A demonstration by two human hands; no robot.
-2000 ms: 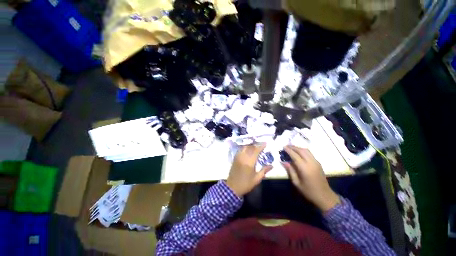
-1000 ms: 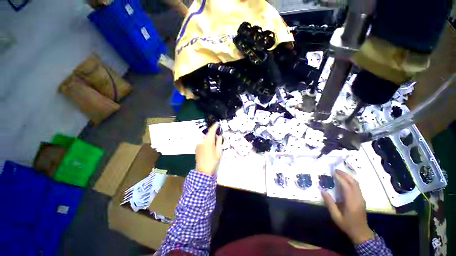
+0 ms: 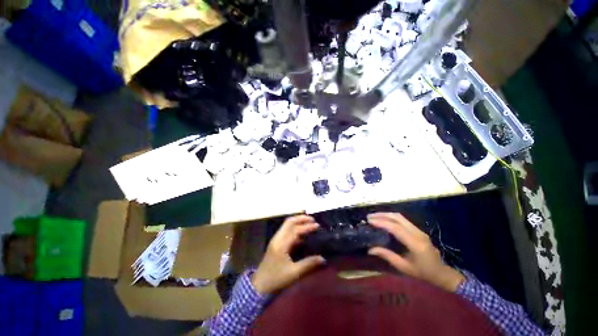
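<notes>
My left hand (image 3: 286, 252) and my right hand (image 3: 410, 246) hold a long black triple housing (image 3: 344, 231) between them, one at each end, just off the board's front edge and close to my body. On the pale board (image 3: 262, 200) above it lie small black inserts, one at left (image 3: 320, 188) and one at right (image 3: 372, 174), with a pale round piece (image 3: 345, 182) between them. They seem to sit on a white panel that blends into the bright board.
White socket modules (image 3: 279, 121) are heaped behind the board. A blurred metal hanger arm (image 3: 292, 46) hangs over them. Black housings spill from a yellow sack (image 3: 157, 39). White frames (image 3: 485, 108) lie right, stacked panels (image 3: 160, 172) left, an open carton (image 3: 170, 298) low left.
My left hand has come back from the heap's left side, and my right hand has left the panel. Both now hold a black housing near my body. The camera view has shifted.
</notes>
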